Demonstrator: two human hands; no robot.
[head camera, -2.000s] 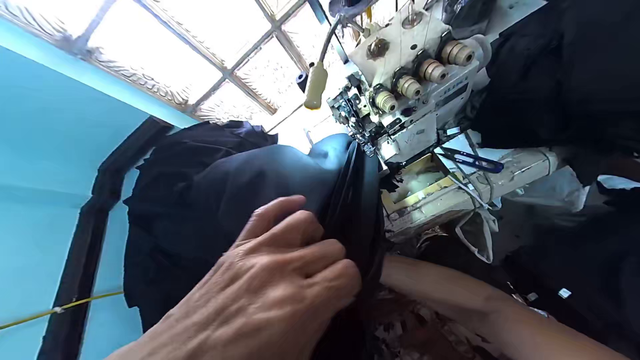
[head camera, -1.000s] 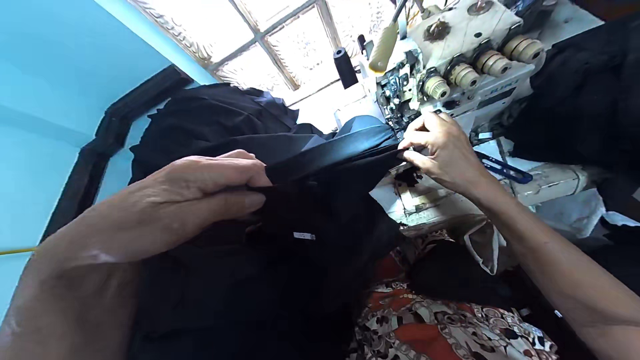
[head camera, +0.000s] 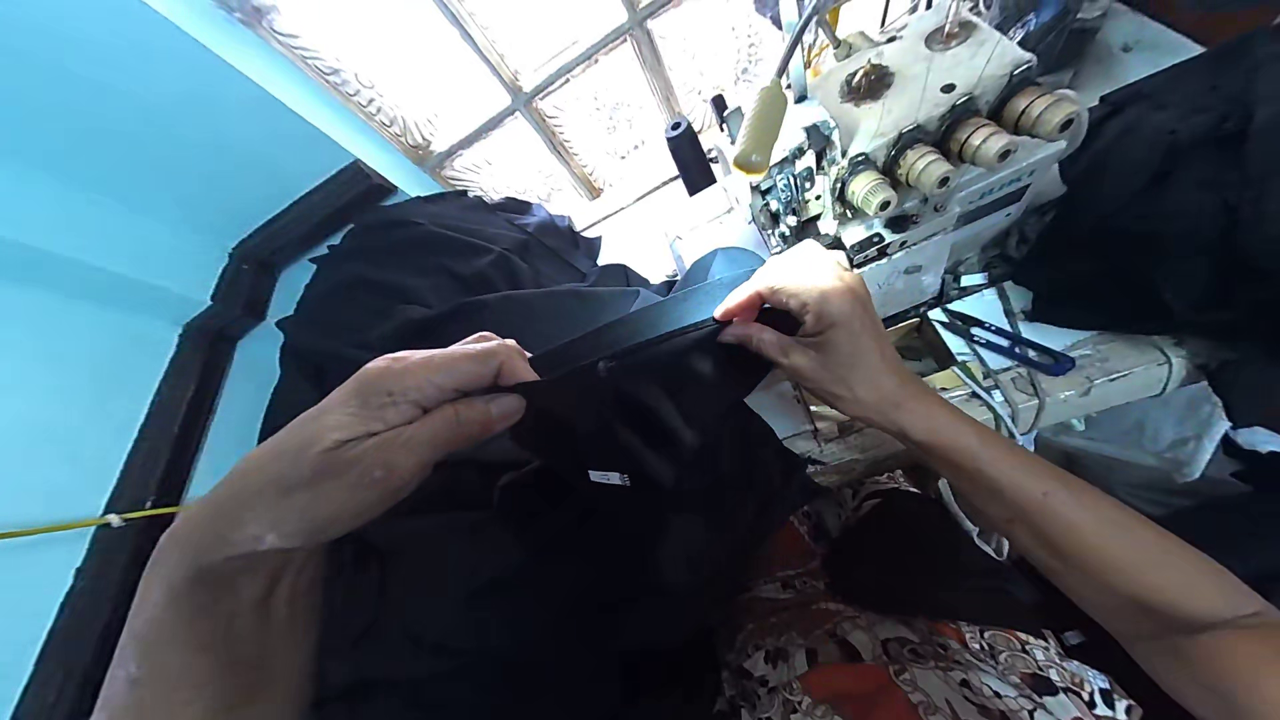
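Note:
Dark fabric (head camera: 600, 560) hangs from both hands over my lap and bears a small white label (head camera: 608, 478). My left hand (head camera: 430, 420) pinches its folded edge between thumb and fingers. My right hand (head camera: 810, 320) pinches the same edge further right, close to the front of an overlock sewing machine (head camera: 940, 130). Between the hands the edge is a straight, smooth band (head camera: 640, 325). More of the dark cloth (head camera: 450, 250) is heaped behind my left hand. Whether any cloth lies under the presser foot is hidden by my right hand.
Blue-handled thread snips (head camera: 1010, 345) lie right of my right hand on the machine table (head camera: 1120, 385). A dark thread cone (head camera: 690, 155) and a cream-handled lamp (head camera: 762, 130) are near the window (head camera: 540, 90). Dark cloth (head camera: 1180, 200) is piled at the right. Patterned fabric (head camera: 880, 670) covers my lap.
Two seconds ago my left hand lay on the cloth with its fingers curled. Both hands now pinch the folded edge, with my right hand in front of the machine. The view has shifted.

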